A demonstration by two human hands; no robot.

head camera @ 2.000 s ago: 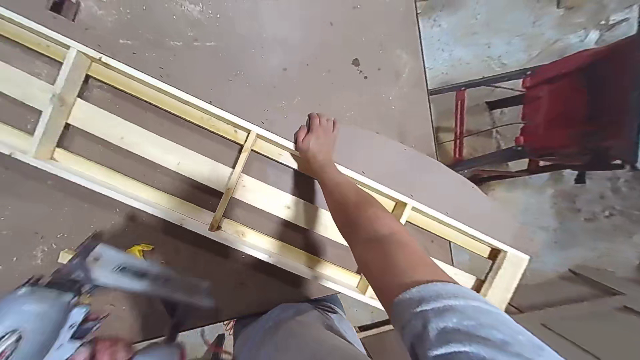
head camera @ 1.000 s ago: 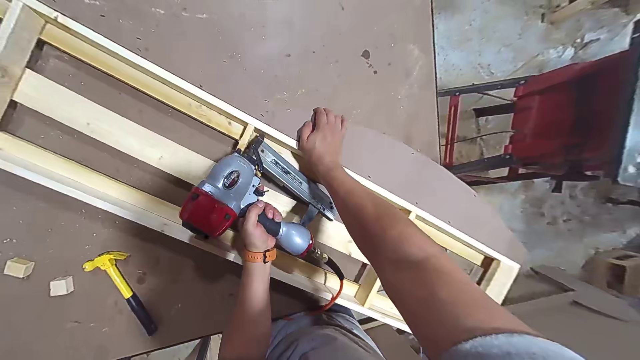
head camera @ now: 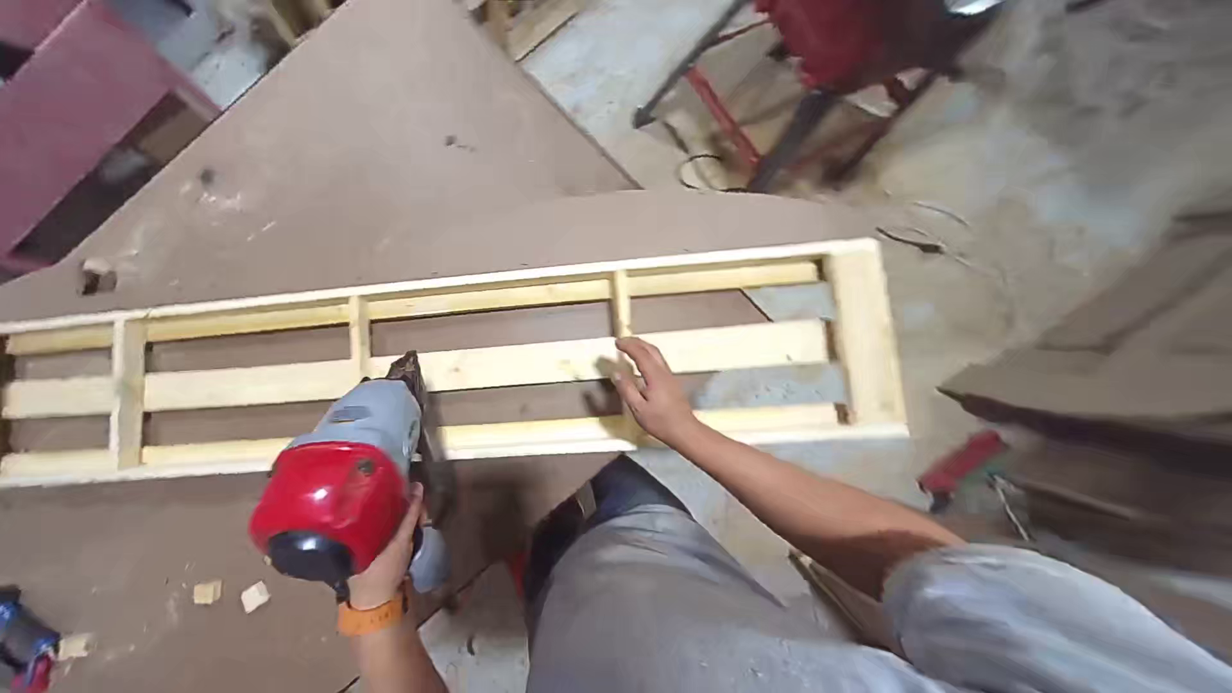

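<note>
My left hand (head camera: 388,568), with an orange band at its wrist, is closed on the handle of a red and grey pneumatic nailer (head camera: 337,496). The nailer's dark nose lies over the middle slat of a long pale wooden frame (head camera: 871,337), close to a thin crosspiece (head camera: 359,332). To the right, my right hand (head camera: 657,393) rests at another crosspiece (head camera: 621,300), its fingers apart and none plainly wrapped round the wood. The frame lies flat on a brown board surface (head camera: 385,164), and its right end reaches past that surface's edge.
Small wood blocks (head camera: 254,597) lie near the lower left, by a blue and red tool (head camera: 24,635) at the view's edge. A red chair-like object (head camera: 837,48) stands at the upper right. Brown boards (head camera: 1145,356) and a red-handled tool (head camera: 962,467) are at the right.
My right hand has left the frame's far rail and is now at a crosspiece nearer my body. The nailer, earlier across the frame, now points away from me. The view has turned.
</note>
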